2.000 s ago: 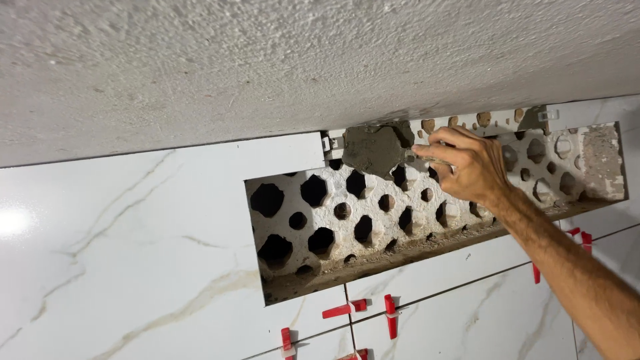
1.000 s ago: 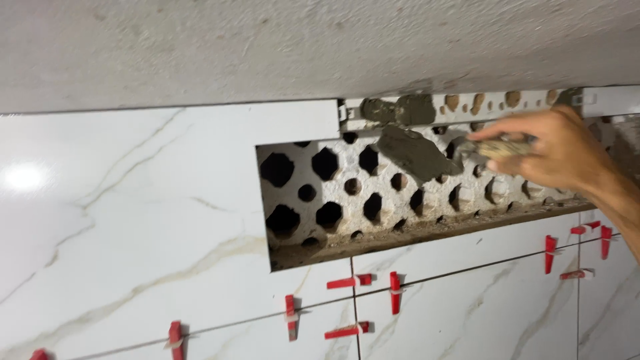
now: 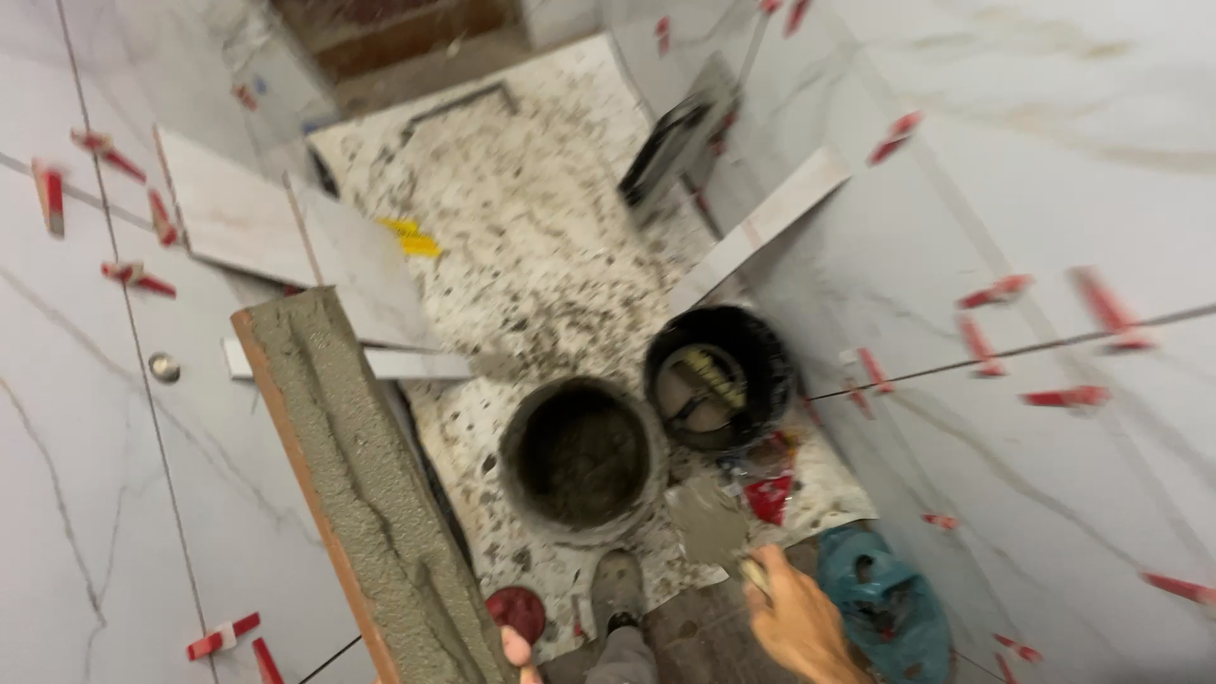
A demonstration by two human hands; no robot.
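My right hand (image 3: 793,608) grips the handle of a trowel (image 3: 708,521) whose blade is smeared with grey mortar, low in the view, right of centre. A long tile strip (image 3: 380,503) with a reddish-brown edge and a thick grey mortar layer slants down the left. Fingers of my left hand (image 3: 518,651) close on its lower end at the bottom edge; the rest of that hand is hidden. Between the strip and the trowel stands a round bucket (image 3: 508,465) with mortar inside. A black bucket (image 3: 655,380) holding tools touches it on the right.
Marbled tile walls with red levelling wedges (image 3: 1064,397) rise on both sides. Cut tile pieces (image 3: 760,228) lean at both walls. A spattered white board (image 3: 532,190) covers the floor. A blue-green plastic bag (image 3: 883,603) lies at lower right, and my shoe (image 3: 617,584) stands below the buckets.
The view has swung from the wall opening down to the floor and buckets. The trowel remains in my right hand. The mortar-covered strip and left-hand fingers have come into view.
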